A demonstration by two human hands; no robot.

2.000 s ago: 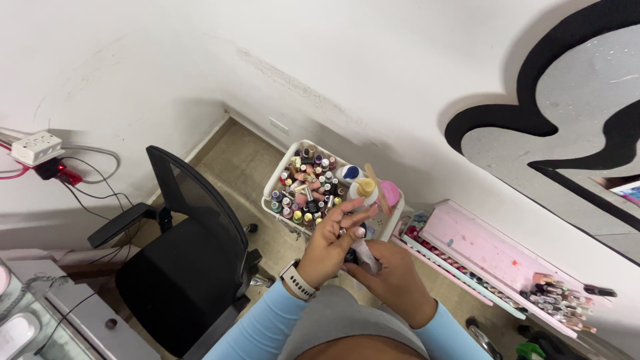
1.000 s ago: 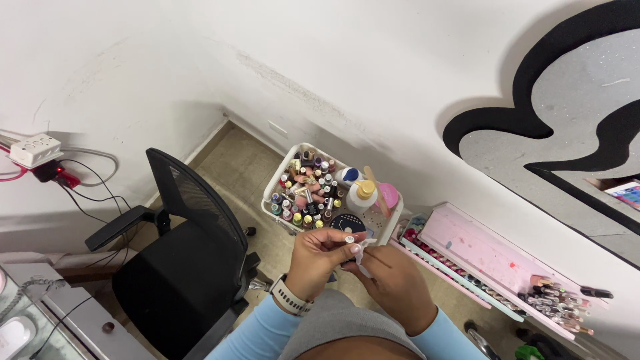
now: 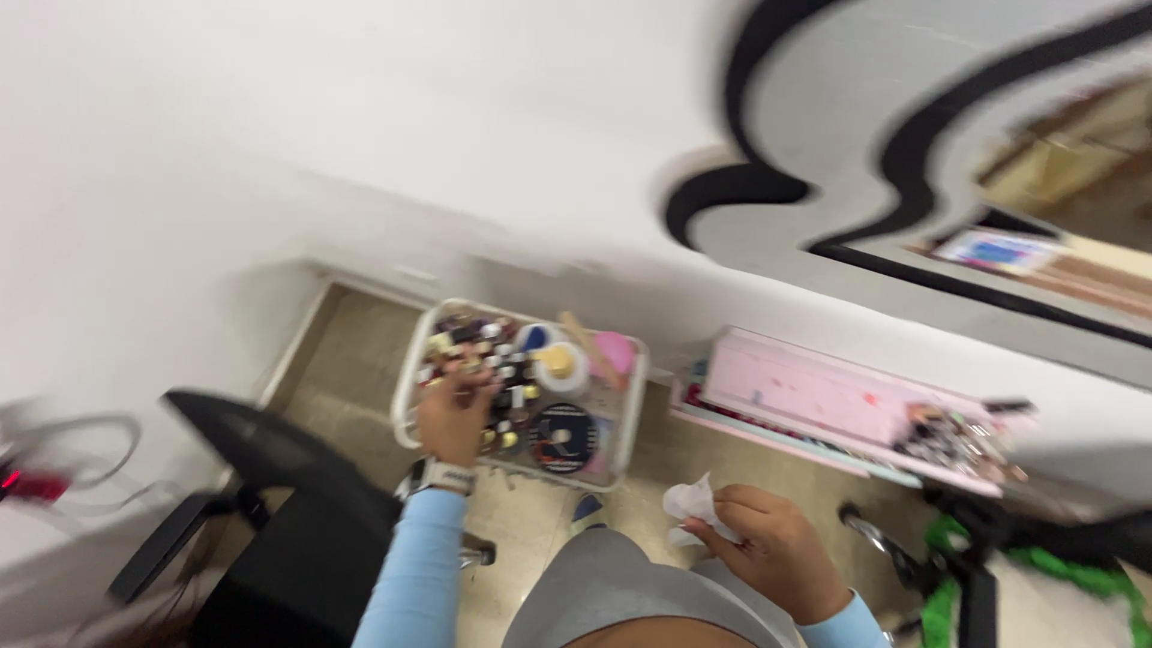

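My left hand (image 3: 453,421) reaches over the left side of a white tray (image 3: 641,396), fingers down among many small nail polish bottles (image 3: 468,337). Blur hides whether its fingers grip a bottle. To the right in the same tray are a white bottle with a yellow top (image 3: 558,362), a blue-topped container (image 3: 534,338), a wooden stick (image 3: 589,346), a pink round item (image 3: 614,355) and a dark printed disc (image 3: 563,438). My right hand (image 3: 765,540) is low and right of the tray, pinching a crumpled white wipe (image 3: 693,500) between thumb and fingers.
A black office chair (image 3: 297,522) is at the left. Pink shelves (image 3: 801,382) holding many small bottles (image 3: 954,441) run along the wall at right, below a black-edged mirror frame (image 3: 765,189). Another chair base with green material (image 3: 945,549) stands at lower right. Cables (image 3: 126,450) hang at far left.
My hands were together in front of the tray and are now apart. The left has moved over the bottles; the right keeps the white wipe. The view has shifted and blurred.
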